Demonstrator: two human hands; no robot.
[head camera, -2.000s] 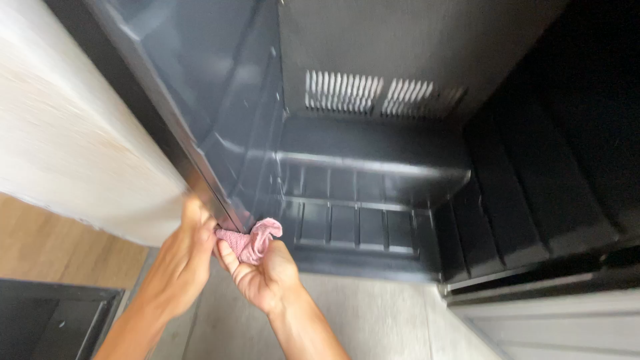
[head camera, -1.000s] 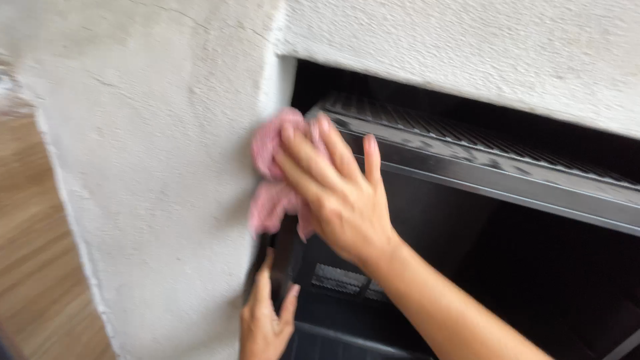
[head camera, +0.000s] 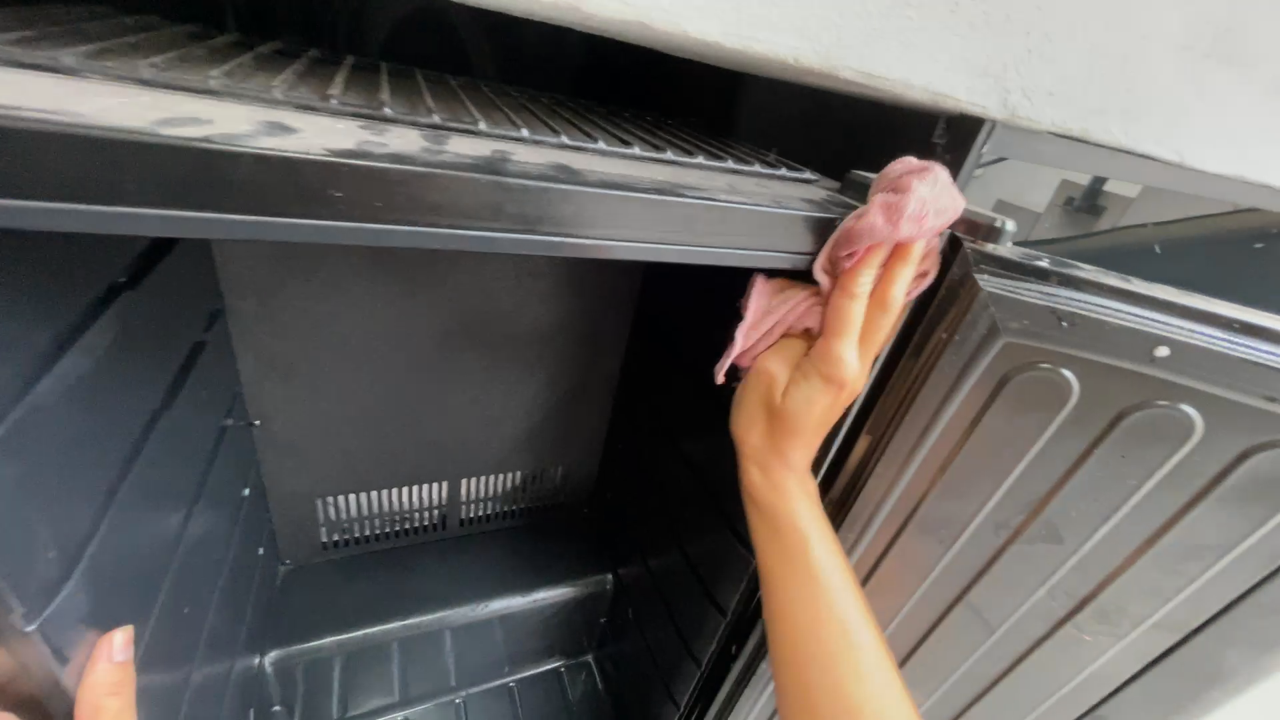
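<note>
A crumpled pink cloth (head camera: 905, 205) is in my right hand (head camera: 810, 370), pressed against the upper right corner of a black refrigerator's frame (head camera: 500, 215), beside the door hinge. The cloth's loose end hangs to the left of my wrist. At the lower left edge only a thumb and a blurred part of my left hand (head camera: 105, 675) show, by the cabinet's left side; the rest is cut off by the view. The open door (head camera: 1090, 480), with its ribbed inner panel, stands to the right of my right hand.
A wire rack (head camera: 420, 95) lies on top of the cabinet, under a rough white wall edge (head camera: 900, 50). Inside the dark cavity are a back panel (head camera: 420, 380) with a vent grille (head camera: 440, 505) and a stepped floor (head camera: 450, 640). The top ledge bears smudges.
The view has swung to the right. My right hand and the cloth were at the cabinet's upper left corner a second ago and are now at its upper right corner, by the hinge.
</note>
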